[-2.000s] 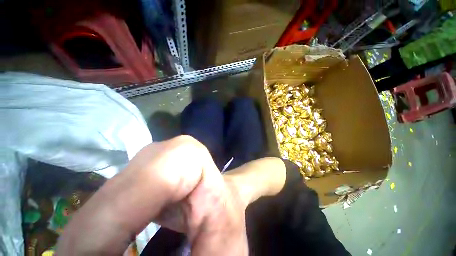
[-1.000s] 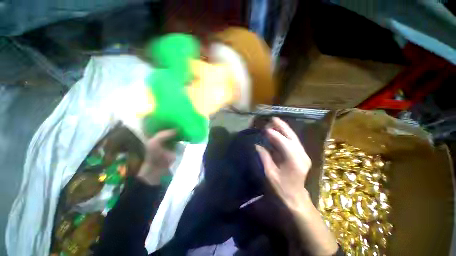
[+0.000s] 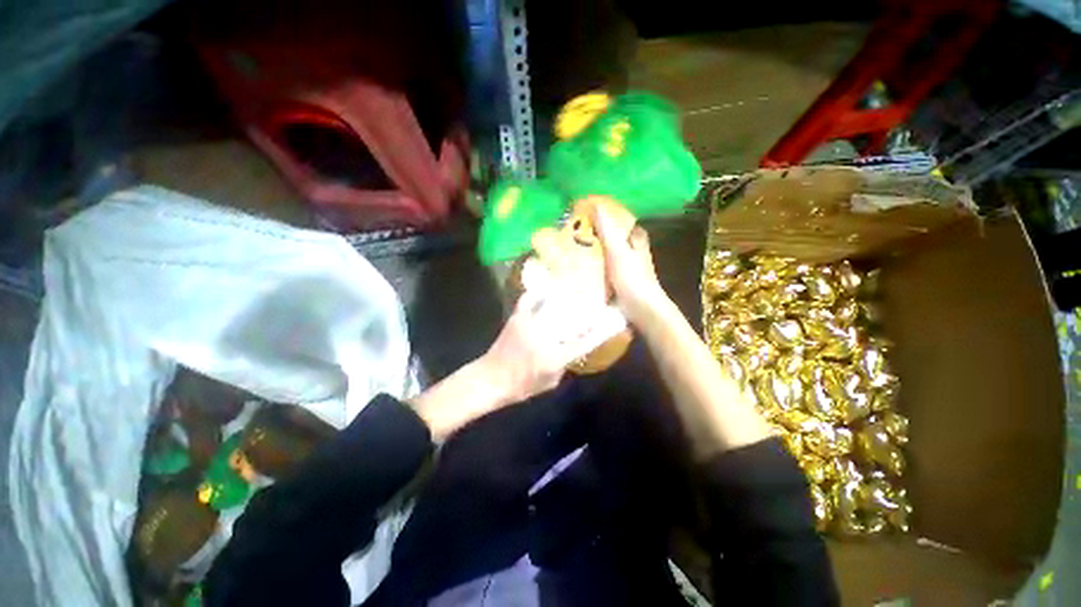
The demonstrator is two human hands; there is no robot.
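Note:
A plush potted tree (image 3: 634, 160) is held upright in front of me, with green crown lobes and yellow patches at the top. Its trunk and white pot top are partly covered by my hands. My left hand (image 3: 533, 338) grips the lower part at the pot. My right hand (image 3: 622, 261) is on the trunk just under the crown. Only a bit of brown pot shows below my hands. The image is bright and blurred there, so I cannot tell whether a gold ingot is in either hand.
A white woven sack (image 3: 225, 279) with plush trees inside stands at the left. A cardboard carton (image 3: 972, 356) of shiny gold ingots (image 3: 806, 379) stands at the right. A red stool (image 3: 368, 154), slotted metal framing (image 3: 518, 89) and a red frame (image 3: 883, 89) are beyond.
The plush tree has moved right from above the sack to in front of me and turned crown up. My right hand, empty before, is now on its trunk. My left hand has moved to the pot.

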